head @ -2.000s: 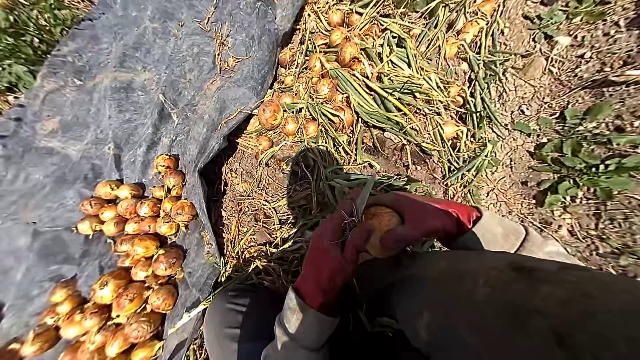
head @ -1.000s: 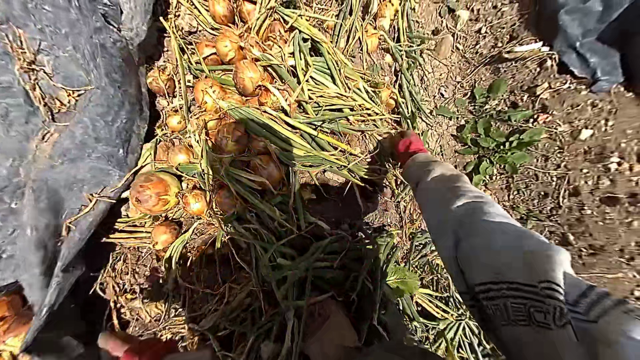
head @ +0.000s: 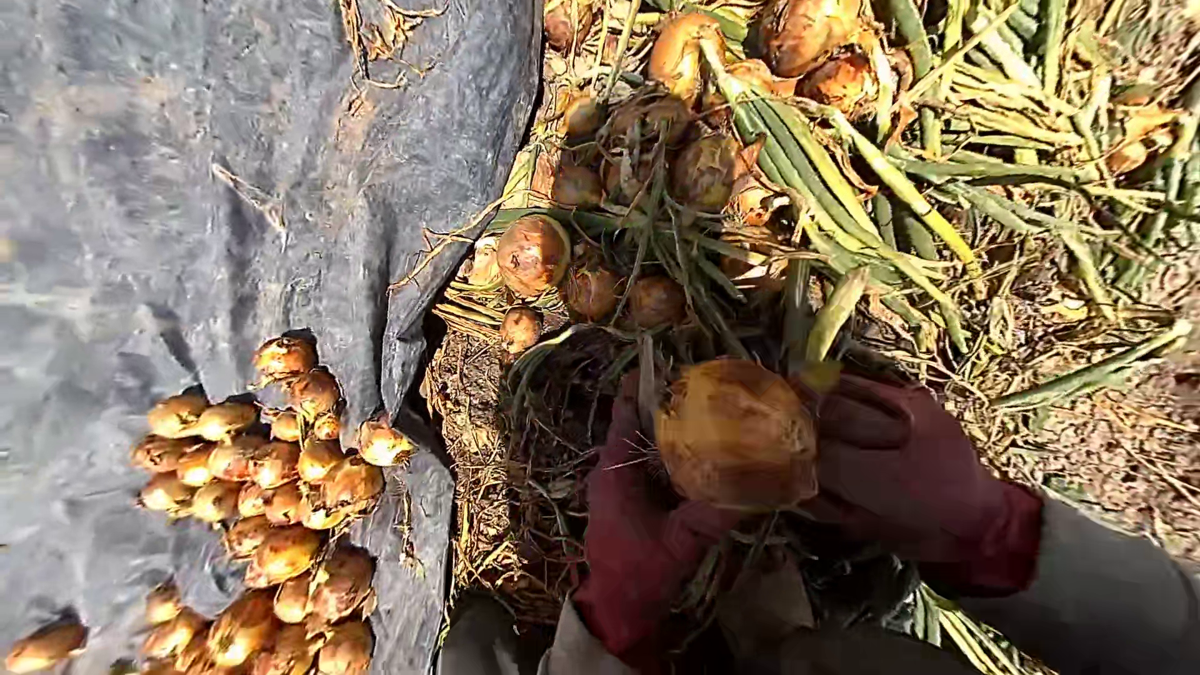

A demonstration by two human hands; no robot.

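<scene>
A large golden-brown onion [head: 736,434] is between my two hands, low in the middle of the head view. My left hand [head: 647,534], in a red glove, grips it from the left and below. Against its right side rests my right hand [head: 900,469], also in a red glove; its fingertips are near the green stalks at the onion's upper right, and whether they hold a stalk is blurred. Roots stick out at the onion's left side. Just beyond lie unpicked-over onions with long leaves, such as a round brown onion [head: 533,254].
Grey plastic sheeting [head: 234,234] covers the ground on the left, with a pile of trimmed onions [head: 281,553] at its lower part. Onions with green and yellow leaves [head: 844,206] spread across the top and right. Dry soil [head: 469,394] shows beside the sheet's edge.
My right hand, stretched out to the right over the leaves a second ago, is back beside my left hand. A large onion is now held between them. The view has shifted.
</scene>
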